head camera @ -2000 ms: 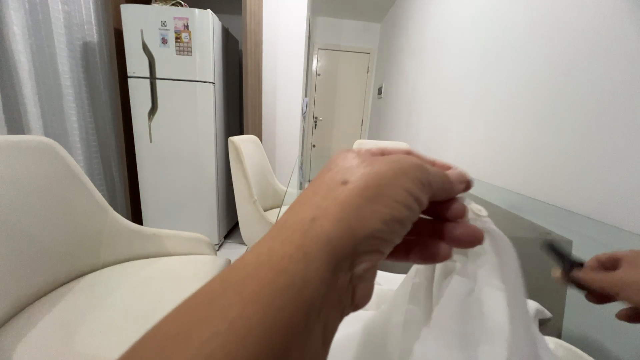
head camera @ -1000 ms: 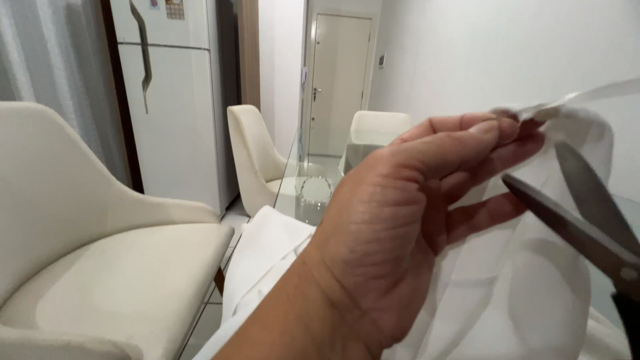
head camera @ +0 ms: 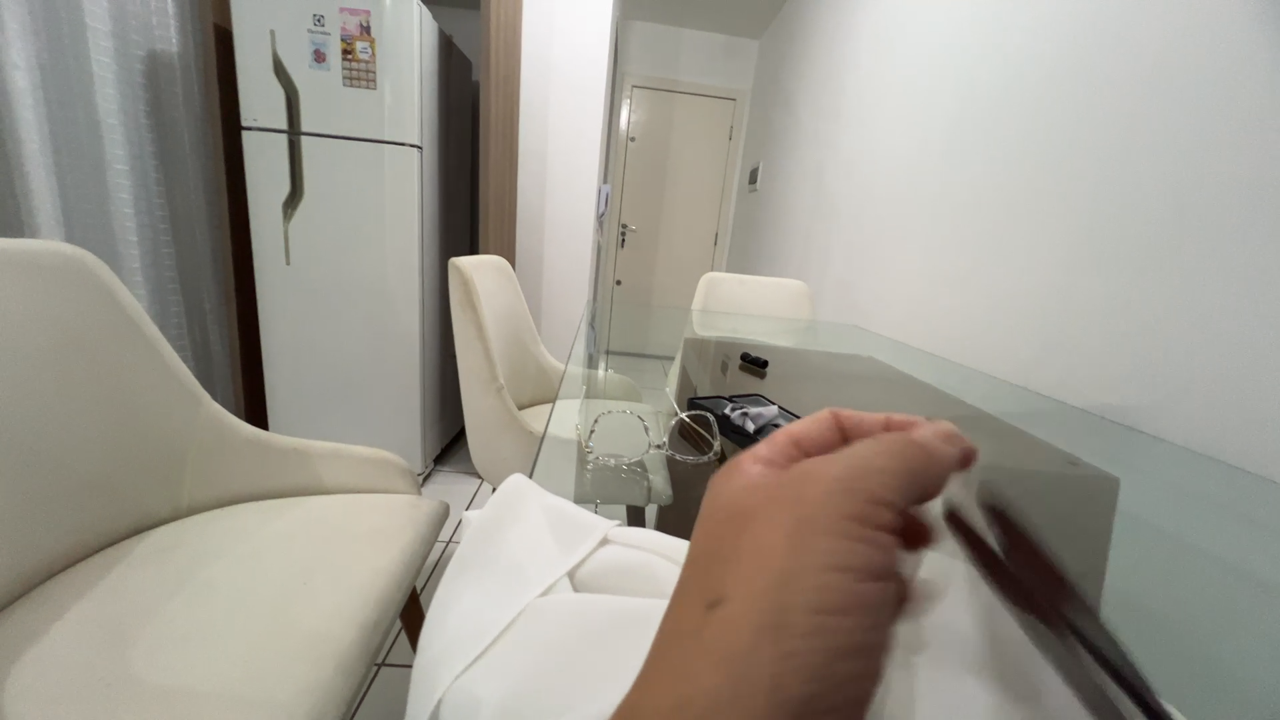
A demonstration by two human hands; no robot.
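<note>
White fabric (head camera: 540, 600) lies bunched across the near end of the glass table and hangs below my left hand (head camera: 820, 530). The thumb and fingers of that hand are pinched together at the fabric's raised part, blurred by motion. Just right of the fingertips are scissors (head camera: 1050, 600), also blurred, with narrowly parted blades that point up and left. Their handles run out of the frame at the lower right, and my right hand is not visible.
Clear-framed eyeglasses (head camera: 652, 438) rest on the glass tabletop (head camera: 1190, 500). Behind them are an open dark case with a grey cloth (head camera: 755, 415) and a small black object (head camera: 754, 360). Cream chairs (head camera: 230, 560) stand at the left and far end; a white refrigerator (head camera: 340, 300) is beyond.
The view has shifted, showing more of the tabletop. My right hand, partly visible two seconds ago, is out of frame. The scissor blades, wider apart one second ago, are closer together.
</note>
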